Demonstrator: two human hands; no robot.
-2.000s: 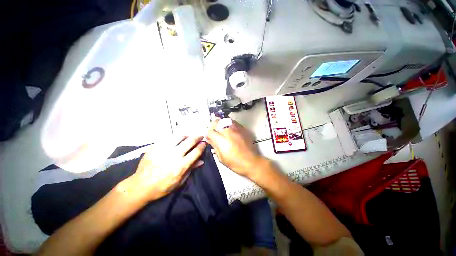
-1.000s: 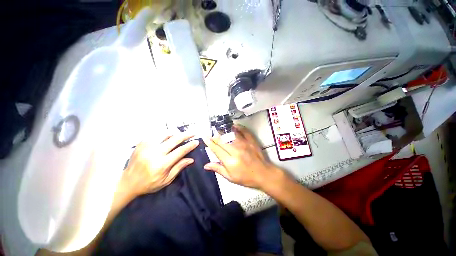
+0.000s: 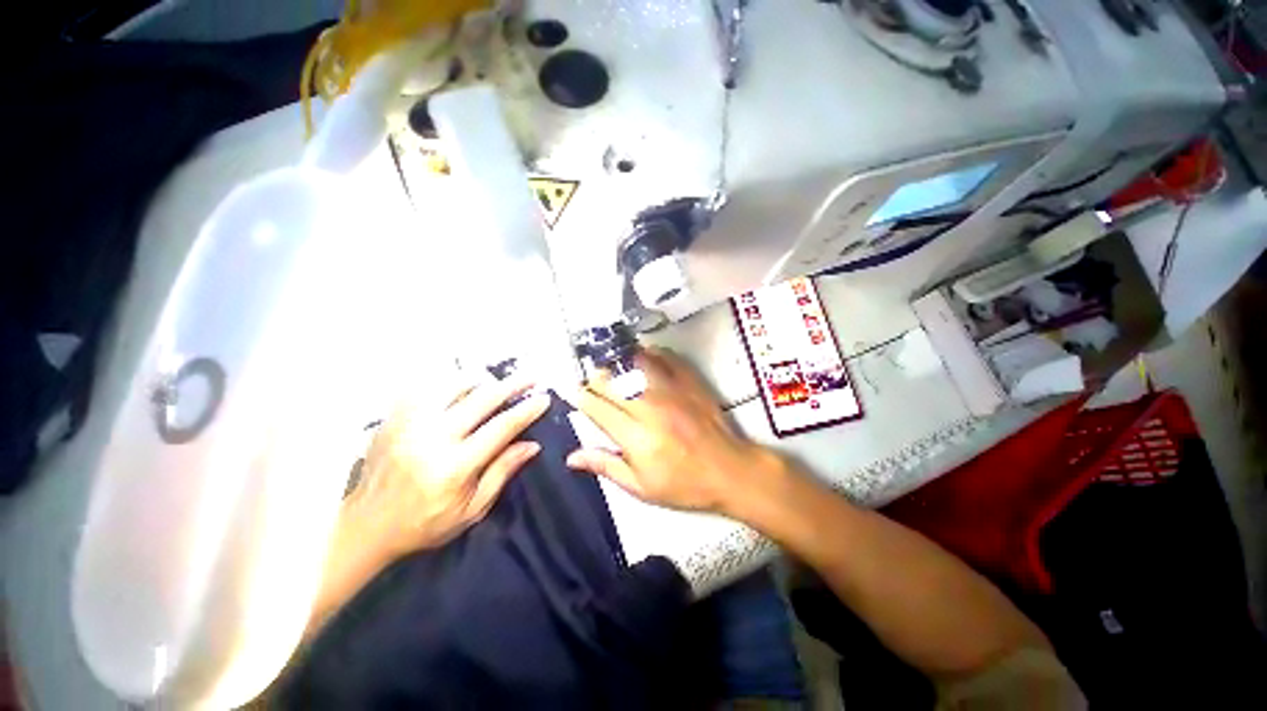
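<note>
A dark garment piece [image 3: 514,611] lies from the presser foot [image 3: 606,347] down over the table's front edge. My left hand [image 3: 442,465] lies flat on the cloth left of the foot, fingers spread. My right hand [image 3: 667,438] rests at the cloth's right edge just below the foot, fingertips beside it. Neither hand visibly grips the cloth. The white sewing machine [image 3: 778,125] stands over the work. A translucent white oval [image 3: 209,458] hangs at the left and hides part of the table and my left forearm. Glare washes out the area near the needle.
A smartphone [image 3: 796,356] with a lit screen lies right of the foot. An open box of small parts [image 3: 959,364] stands further right. A red plastic basket [image 3: 1063,479] with dark cloth is below at the right. More dark cloth [image 3: 84,181] is at the far left.
Over two seconds, the translucent oval appears lower and covers my left forearm. My left hand has shifted slightly left, and my right fingers have spread more. The camera view has shifted slightly.
</note>
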